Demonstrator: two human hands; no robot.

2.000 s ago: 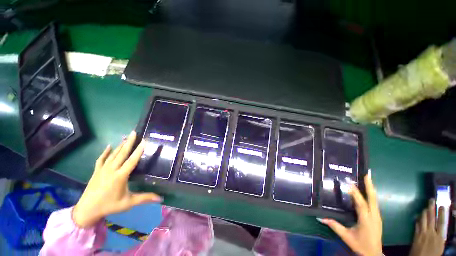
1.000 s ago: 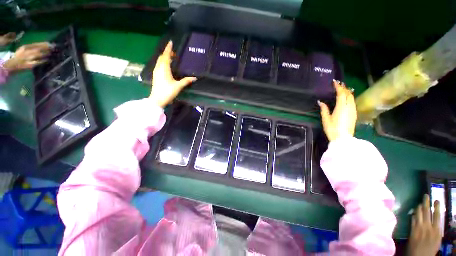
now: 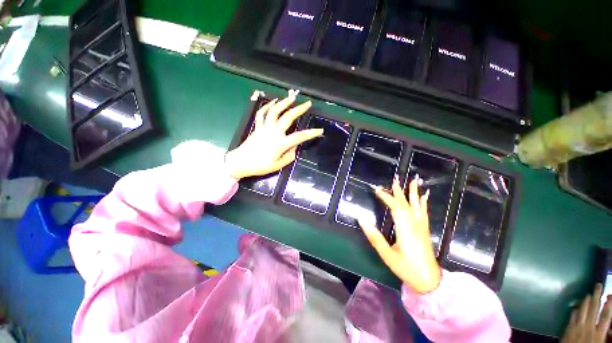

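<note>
A black five-slot phone tray (image 3: 343, 226) lies on the green bench before me, holding handsets with black, glossy screens. My left hand (image 3: 272, 142) is spread over the tray's leftmost slot, fingertips near its back edge, and partly covers that phone. My right hand (image 3: 406, 234) is over the third and fourth slots, fingers apart, and partly covers them. Neither hand grips anything. Whether the fingertips touch the glass is unclear. A second filled tray (image 3: 376, 79) sits behind on a dark platform, its phone screens (image 3: 400, 40) showing "WELCOME".
Another black tray (image 3: 107, 87) with dark, reflective recesses lies at left. A white strip (image 3: 164, 35) is on the bench behind it. A wrapped post (image 3: 570, 134) stands at right. Another person's hand (image 3: 585, 321) is at the lower right by a lit phone. A blue stool (image 3: 57, 231) is at lower left.
The "WELCOME" tray went from the near bench onto the back platform. A dark-screened tray now lies in front. My hands released the back tray and came down over the near one. The view shifted.
</note>
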